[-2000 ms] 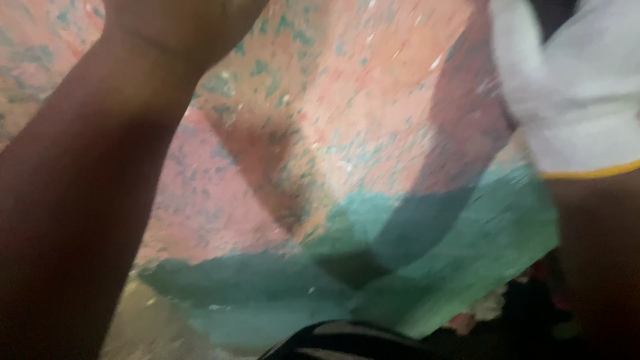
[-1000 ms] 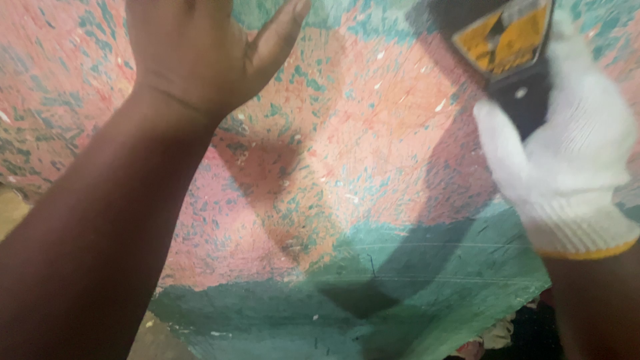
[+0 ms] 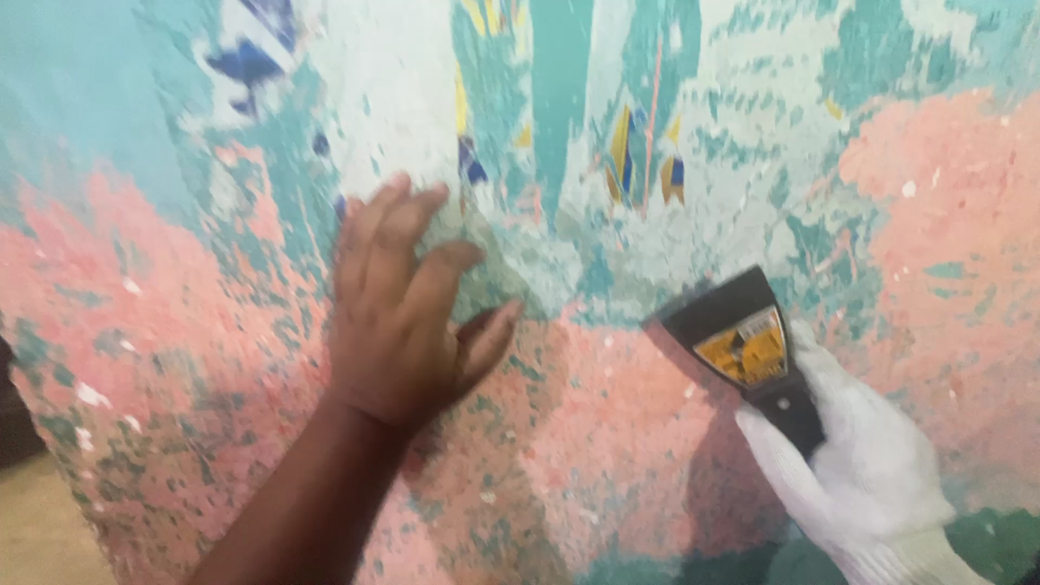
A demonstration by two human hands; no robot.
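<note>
My left hand point(image 3: 406, 317), bare with its fingers apart, is at the painted wall point(image 3: 617, 390), over the border between pale and pink patches. It holds nothing. My right hand point(image 3: 861, 455), in a white knitted glove, is shut on the dark handle of a putty knife point(image 3: 731, 333). The knife's broad black blade points up and left, with its edge at or close to the surface; whether it touches cannot be told. A yellow label with writing is on the blade. Around both hands the paint is patchy: pink, teal, white and grey.
Scraps of blue and yellow paint or stickers point(image 3: 624, 154) cling to the upper part of the surface. Light blue paint point(image 3: 73, 81) covers the upper left. Beyond the left edge of the surface are a tan area point(image 3: 49, 512) and something dark.
The view has shifted up the painted surface, bringing the white, blue and yellow patches into sight. The putty knife, mostly outside the view two seconds ago, is now fully visible.
</note>
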